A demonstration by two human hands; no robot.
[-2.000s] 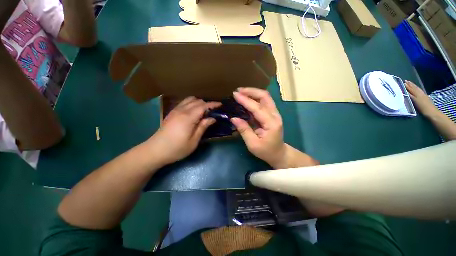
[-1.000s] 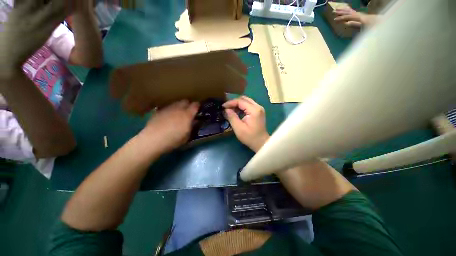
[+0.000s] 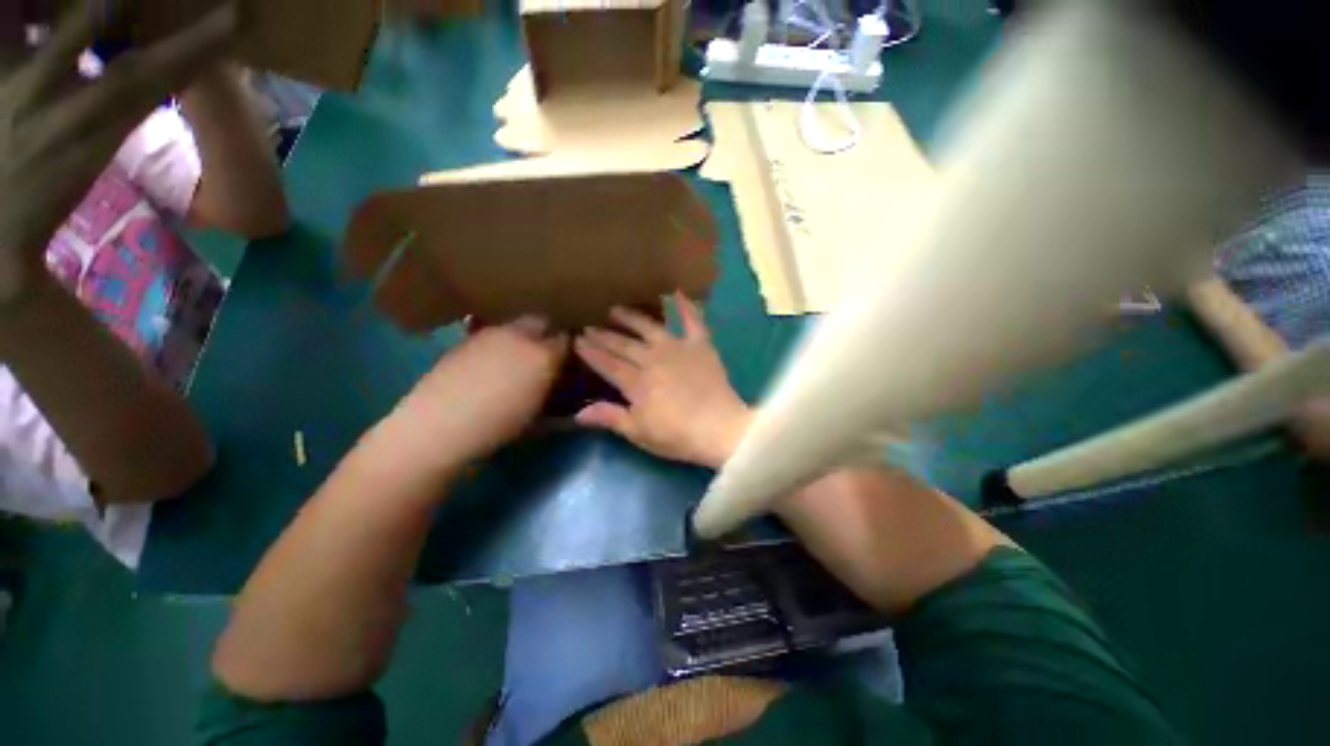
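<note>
An open brown mailer box (image 3: 540,241) stands on the dark green table in front of me, its lid raised at the far side with rounded side flaps. My left hand (image 3: 503,364) reaches into the left part of the box; its fingertips are hidden. My right hand (image 3: 659,382) lies flat over the right part with its fingers spread. Dark contents (image 3: 579,382) show in the small gap between the hands; I cannot tell what they are.
Thick cream posts (image 3: 934,277) cross the right side close to me. A flat cardboard sheet (image 3: 831,190), an open carton (image 3: 601,56) and a white power strip (image 3: 795,66) lie beyond the box. Other people's arms (image 3: 95,364) are at left and right. A black gridded tray (image 3: 722,605) is below the table edge.
My right hand has changed from pinching at the dark contents to lying flat with fingers spread. The lid stands more upright. The cream post has swung across the right of the view.
</note>
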